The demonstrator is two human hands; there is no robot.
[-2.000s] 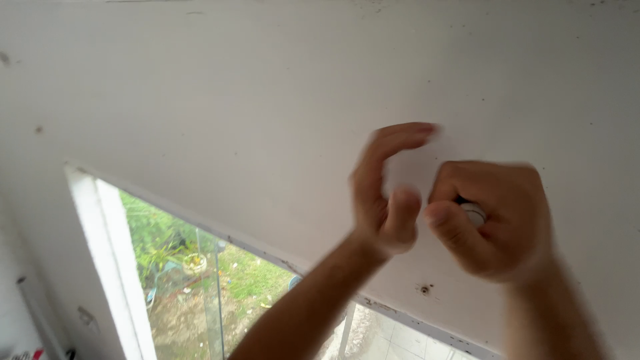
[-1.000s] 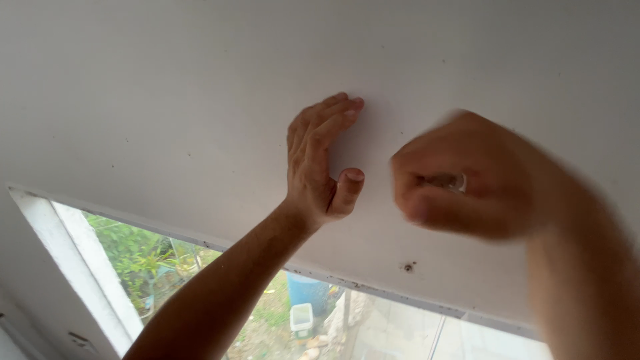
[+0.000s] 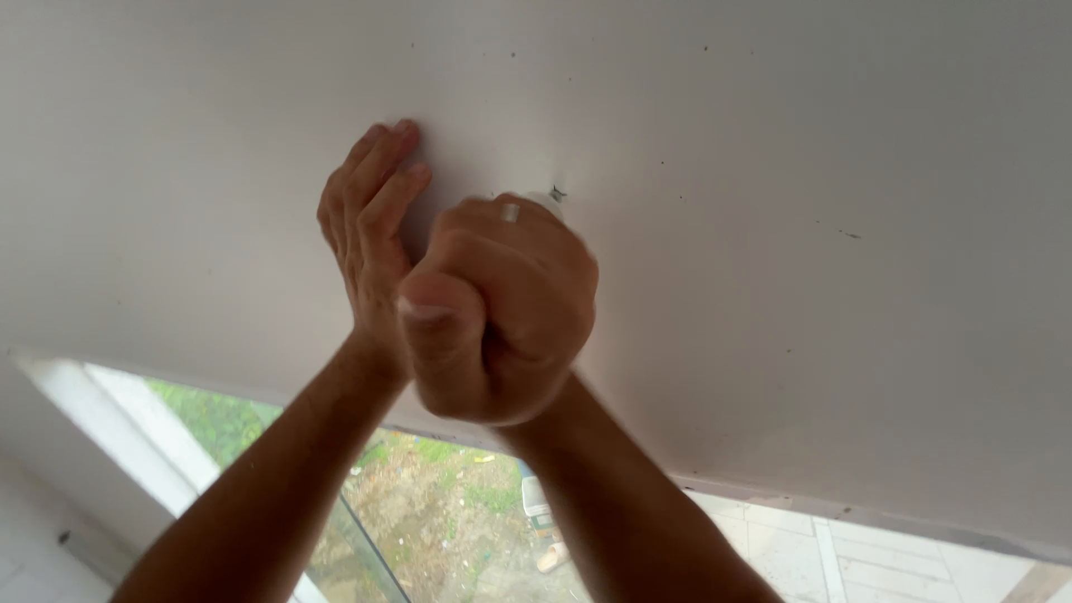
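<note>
My left hand (image 3: 373,218) is raised against or close to the white painted surface (image 3: 754,293), its fingers apart and slightly bent, holding nothing. In front of its wrist and a little to the right, my right hand (image 3: 502,310) is closed in a fist, with a ring on one finger. A pale rounded thing (image 3: 546,203) shows just past its knuckles, beside a small dark mark on the surface (image 3: 557,194); what it is, and whether the fist grips it, cannot be told. The inside of the fist is hidden.
Below the white surface is a window opening with a white frame (image 3: 138,427). Grass and bare ground (image 3: 419,502), a pale container (image 3: 534,497) and light paving tiles (image 3: 888,553) show through it. A dark-edged glass pane (image 3: 368,536) stands at the lower middle.
My right hand has moved left and turned; it now overlaps my left wrist, where a gap lay between the hands earlier. My left hand stays raised with its fingers apart.
</note>
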